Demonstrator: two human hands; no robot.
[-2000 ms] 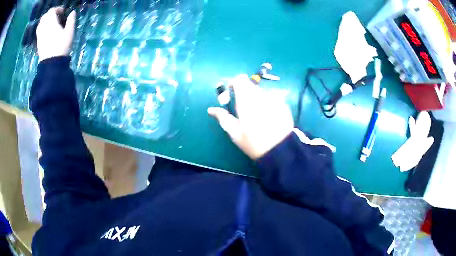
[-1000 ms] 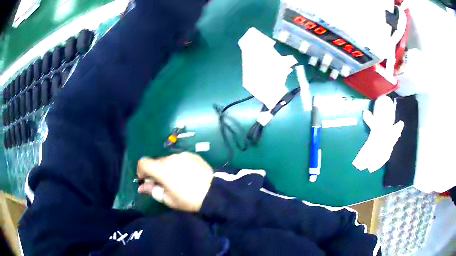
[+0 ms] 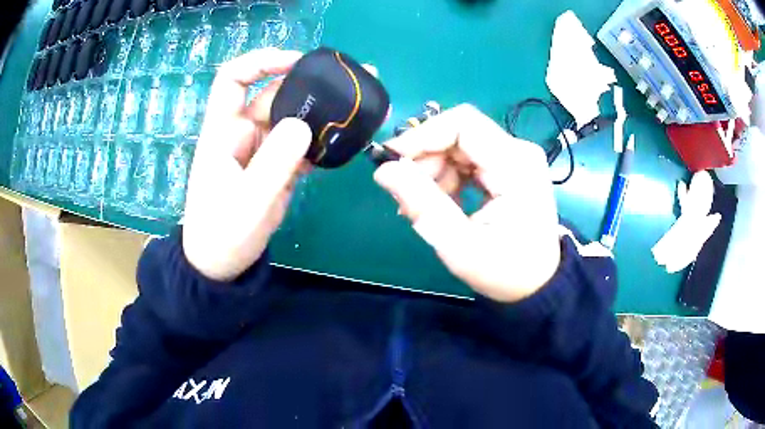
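Note:
My left hand (image 3: 243, 159) holds a closed black charging case (image 3: 323, 105) with a thin orange seam line, raised above the mat and tilted. My right hand (image 3: 482, 197) pinches a small dark cable plug (image 3: 382, 153) with a shiny metal tip. The tip is close to the lower right edge of the case; a small gap seems to show between them. Small earbuds (image 3: 429, 111) lie on the mat just behind my right fingertips, partly hidden.
A clear blister tray (image 3: 101, 163) at left holds rows of black cases (image 3: 84, 57) at its far end. At right are a meter with red digits (image 3: 684, 63), a red box (image 3: 700, 147), white piece (image 3: 579, 71), coiled cable (image 3: 549, 105), blue pen (image 3: 619, 197) and white glove (image 3: 689, 222).
My left hand has come in from out of view and now holds a black case in front of me. My right hand has risen to it with the plug. The view has shifted left.

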